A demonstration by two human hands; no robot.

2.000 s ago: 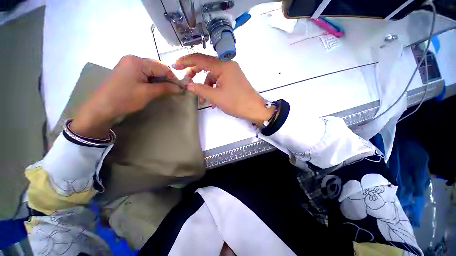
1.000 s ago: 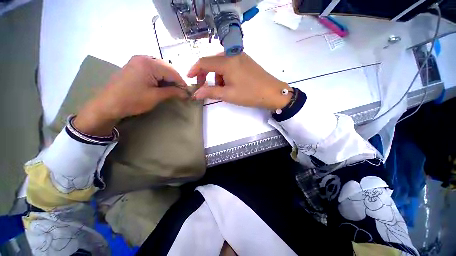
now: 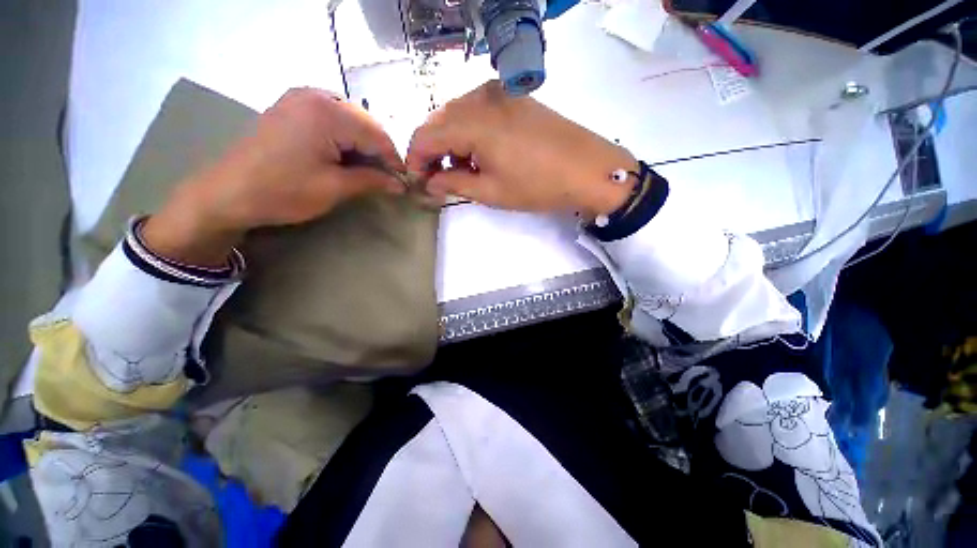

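A khaki cloth panel (image 3: 343, 284) lies on the white machine table and hangs over its front edge. My left hand (image 3: 305, 161) pinches the panel's upper edge between thumb and fingers. My right hand (image 3: 498, 155) has its thumb and fingertips closed on the same edge, close against the left fingertips. The fingers hide the exact fold at the pinch. The sewing machine's foot area (image 3: 434, 27) is just above the hands, cut by the top of the picture. A blue-grey cylinder (image 3: 516, 54) hangs right of it.
The table's ruler edge (image 3: 525, 307) runs in front. Pink and blue pens (image 3: 729, 48) lie at the upper right. A thin white bag (image 3: 830, 225) hangs over the right edge, with a cable across it. More khaki cloth (image 3: 32, 161) lies at far left. A blue bin (image 3: 241, 514) is low left.
The view has shifted, so the machine sits higher in the picture. The right fingers have closed in on the cloth edge beside the left fingertips. The left hand keeps its pinch.
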